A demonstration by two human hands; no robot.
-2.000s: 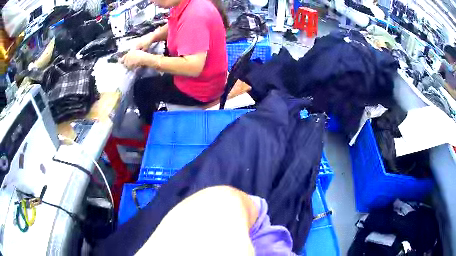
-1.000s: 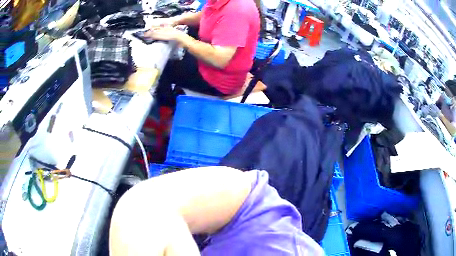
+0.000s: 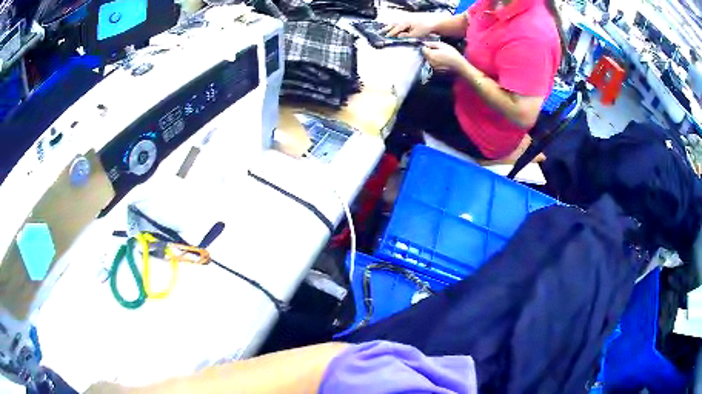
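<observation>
A forearm with a purple sleeve, apparently my right arm, crosses the bottom edge toward the lower left. Its hand is not visible. My left hand is not in view. Dark navy cloth (image 3: 508, 285) drapes over blue crates (image 3: 454, 208) on the right, behind the sleeve. The white sewing machine (image 3: 208, 85) with a dial and dark control panel stands at left. Thread snips with green and yellow loops (image 3: 144, 269) lie on the white table top (image 3: 223, 308), beside a small orange-brown handled tool (image 3: 188, 252).
A person in a pink shirt (image 3: 504, 69) sits beyond, hands on cloth at the neighbouring table. A stack of plaid cloth (image 3: 319, 61) stands behind the machine. A dark heap (image 3: 646, 177) lies at right, a red stool (image 3: 606, 79) beyond. A white cable hangs off the table edge.
The view has swung left, so the machine and snips appear larger and further right. My arm was bent at the bottom middle; its forearm now extends toward the lower left.
</observation>
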